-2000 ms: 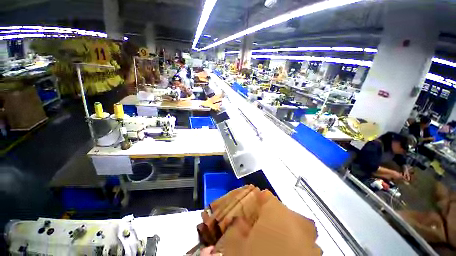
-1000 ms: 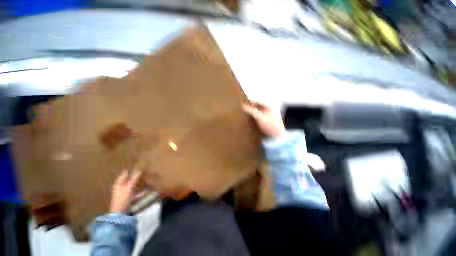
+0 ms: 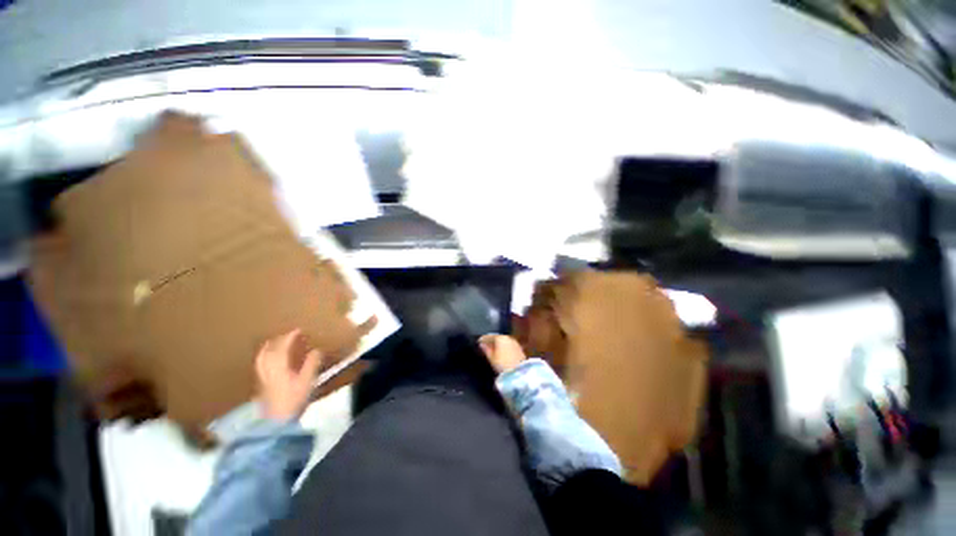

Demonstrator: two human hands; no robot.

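A pile of brown cut panels (image 3: 199, 251) lies at the left, with a white edge showing under its right side. A tiny pale mark shows on the top panel. My left hand (image 3: 285, 369) rests on the pile's lower right part, thumb and fingers apart. A second brown pile (image 3: 629, 366) lies to the right of my lap, with ridged edges at its left. My right hand (image 3: 503, 353) is low beside that pile's left edge, over the dark gap. It is small and blurred; whether its fingers hold anything cannot be told.
Bright white sheets or a glaring white surface (image 3: 508, 157) fill the middle. A long white counter with a dark slotted rail (image 3: 241, 52) runs across the back. At the right are a clear tray-like shape (image 3: 812, 199) and a white table part (image 3: 839, 361) with dark and red items. A blue bin (image 3: 26, 325) shows at the left edge.
The view has shifted right. My right hand has let go of the large brown pile's right edge and moved down towards the second pile. My left hand stays at the first pile.
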